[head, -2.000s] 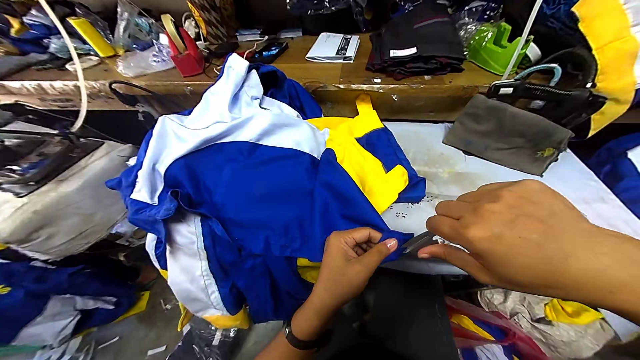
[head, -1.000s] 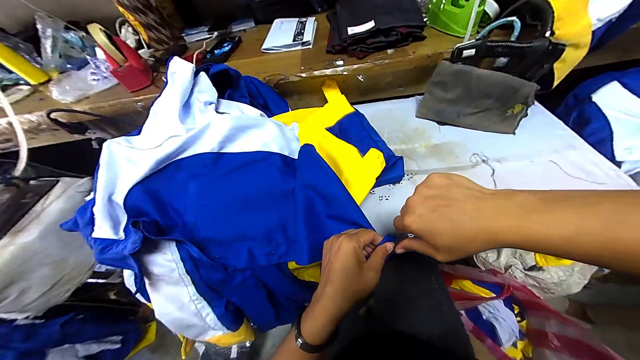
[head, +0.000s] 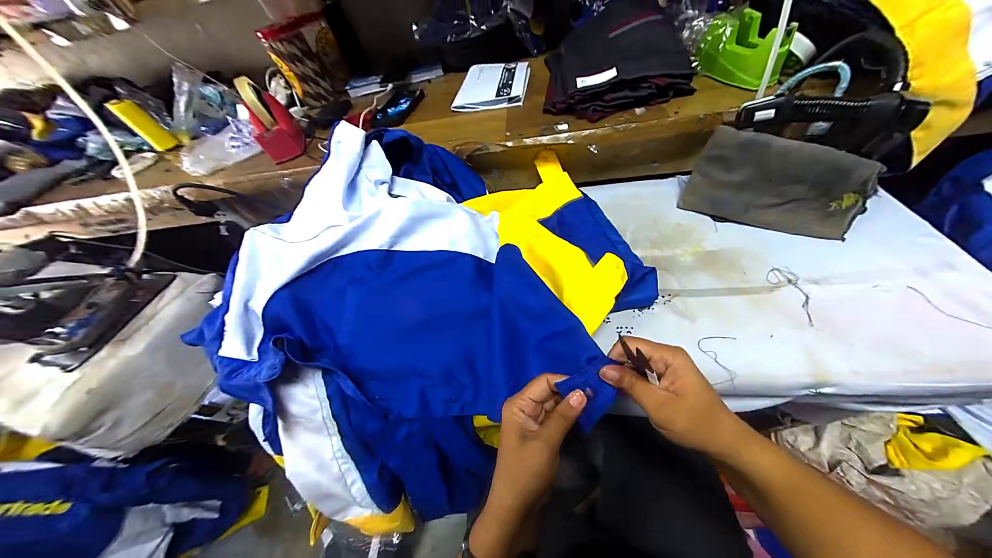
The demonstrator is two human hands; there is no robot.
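A blue, white and yellow garment (head: pixel 403 325) lies spread over the near left part of the white-covered table. My left hand (head: pixel 542 418) pinches a blue corner of it between thumb and fingers. Beside it, my right hand (head: pixel 666 391) grips the same corner with thumb and finger, and also holds small dark thread snips (head: pixel 637 360) whose blades point up and left. Small dark specks (head: pixel 639 311) lie on the white cover just beyond the snips. A watch or band is partly visible on my left wrist.
Across the table lies a folded grey-brown cloth (head: pixel 775 182). The wooden shelf (head: pixel 496 128) behind bears a red tape dispenser (head: pixel 277 128), a green dispenser (head: pixel 740 54), folded dark garments (head: pixel 620 62) and a white booklet (head: pixel 490 87). Loose threads (head: pixel 794 287) lie on the cover at right.
The snips, seen between my hands two seconds ago, now stand up from my right hand. The blue corner is now raised and folded between my fingers.
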